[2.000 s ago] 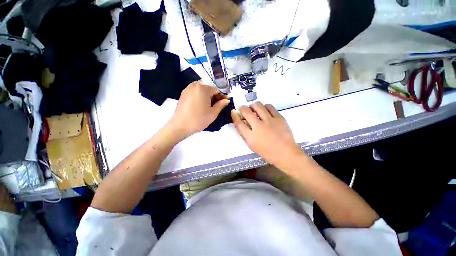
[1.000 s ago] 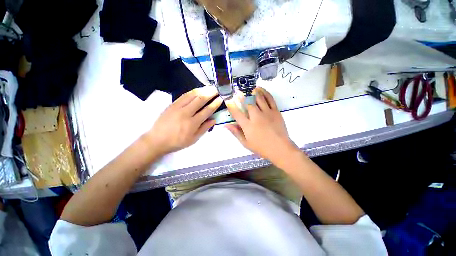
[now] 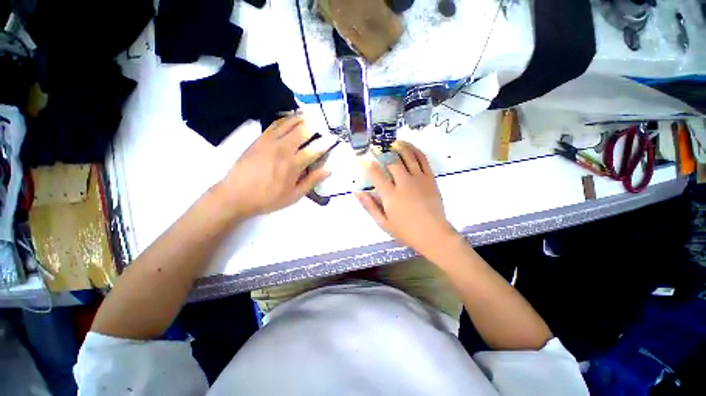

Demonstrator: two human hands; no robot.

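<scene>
A small black fabric piece lies mostly hidden under my left hand, which rests flat on it just left of the needle area. My right hand lies on the white table with its fingertips at the presser foot; whether fabric is under them cannot be told. The upright metal-edged strip stands just left of the foot. Black cut pieces lie on the table beyond my left hand, one touching its fingertips.
The white machine head carries a brown block. A black strip hangs at its right. Red-handled scissors, an orange-handled tool and a tan bar lie right. A black heap and brown package are left.
Both hands came to lie flatter at the needle; the fabric pinched between them earlier is now mostly under my left hand. Since one second ago, my left hand has shifted slightly left, away from the right.
</scene>
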